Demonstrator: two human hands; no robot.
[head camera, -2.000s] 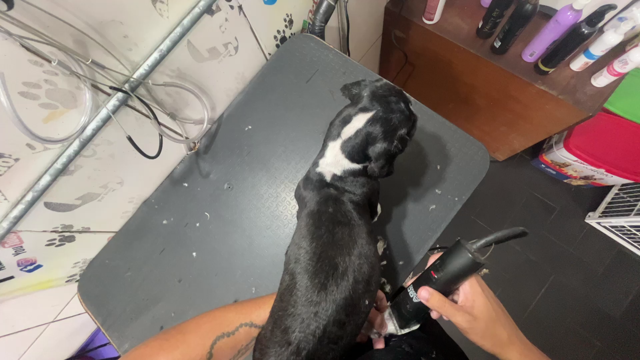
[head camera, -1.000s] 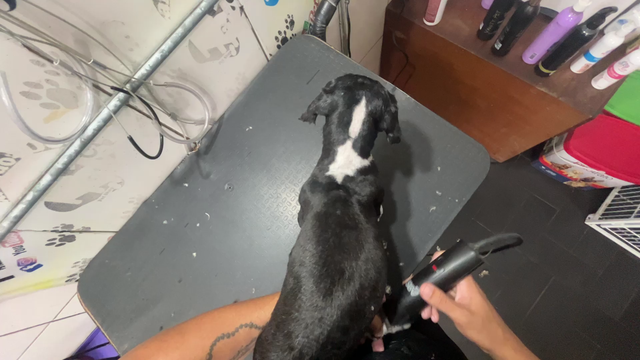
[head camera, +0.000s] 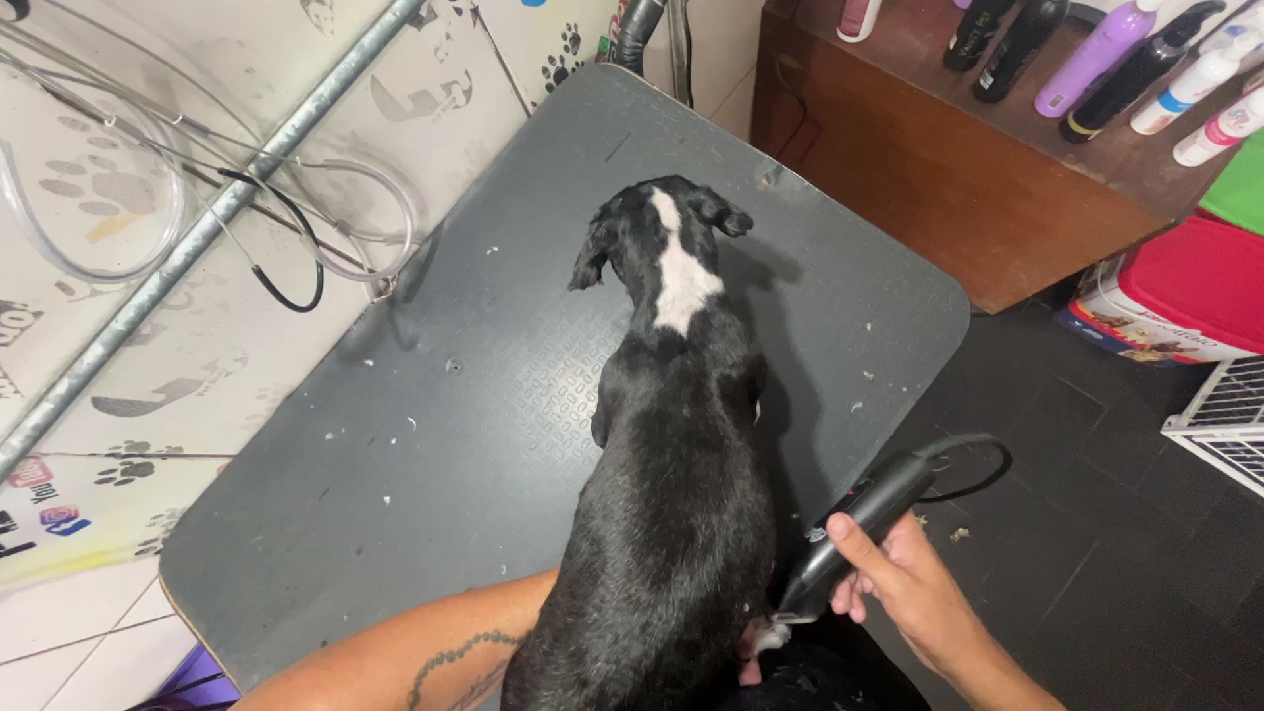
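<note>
A black dog (head camera: 681, 464) with a white neck patch stands on a grey grooming table (head camera: 395, 444), its head facing away from me. My right hand (head camera: 894, 573) grips a black corded hair clipper (head camera: 859, 523), its blade end down beside a white-furred paw (head camera: 768, 635) at the dog's right rear. My left forearm, with a bead-like tattoo, passes behind the dog's body. Only a little of my left hand (head camera: 751, 670) shows, at that same paw; the rest is hidden by the dog. Whitish hair bits lie scattered on the tabletop.
A galvanized metal bar (head camera: 217, 212) with clear tubing runs along the tiled wall at left. Spray bottles (head camera: 1096, 54) stand on a brown wooden cabinet (head camera: 938, 168) at upper right. A red-lidded bucket (head camera: 1185, 296) and a white wire crate (head camera: 1224, 425) are on the dark floor.
The dog's head, turned right two seconds ago, now points straight ahead, away from me. The clipper is tilted more upright than in the earlier frames, its blade still down by the paw.
</note>
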